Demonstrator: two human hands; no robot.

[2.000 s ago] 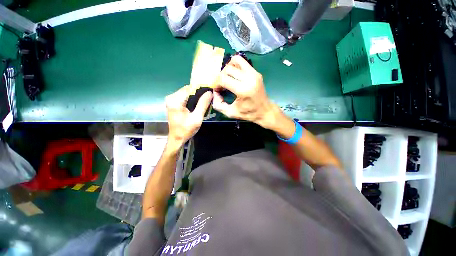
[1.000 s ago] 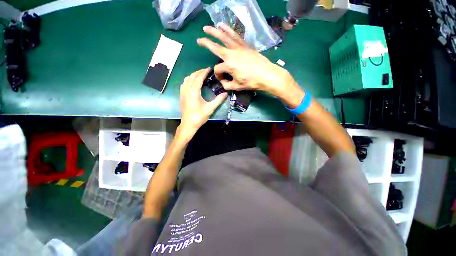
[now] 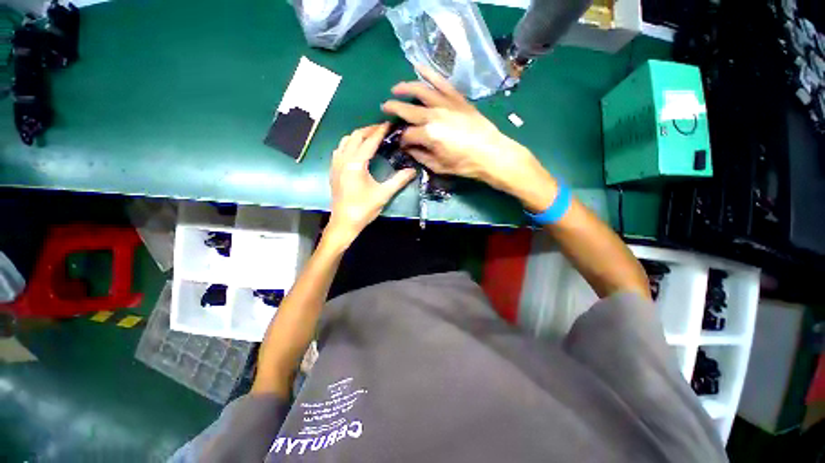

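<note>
A dark, shiny housing [image 3: 395, 150] is at the bench's near edge, largely hidden by my hands. My left hand [image 3: 359, 181] grips its left side, thumb and fingers curved around it. My right hand [image 3: 445, 134], with a blue wristband [image 3: 554, 209], bends over its top; its fingertips are partly hidden, so I cannot tell if they hold a small part. A dark piece [image 3: 436, 188] lies beside the housing, with a thin lead [image 3: 422, 210] at the bench edge. The white backing sheet [image 3: 315, 86] with black pads [image 3: 289, 132] lies to the left on the mat.
A screw bag [image 3: 450, 47], a greyish bag [image 3: 336, 20] and the hanging screwdriver [image 3: 545, 27] are at the back. A mint-green box [image 3: 659, 122] stands right. Black units [image 3: 33, 81] lie far left. White divided bins [image 3: 237, 310] are below, left and right. A red stool [image 3: 77, 269] is at left.
The backing sheet has left my hands and lies on the mat. Both hands have moved onto the housing. In the last second, my right hand's raised fingers have come down closer to it.
</note>
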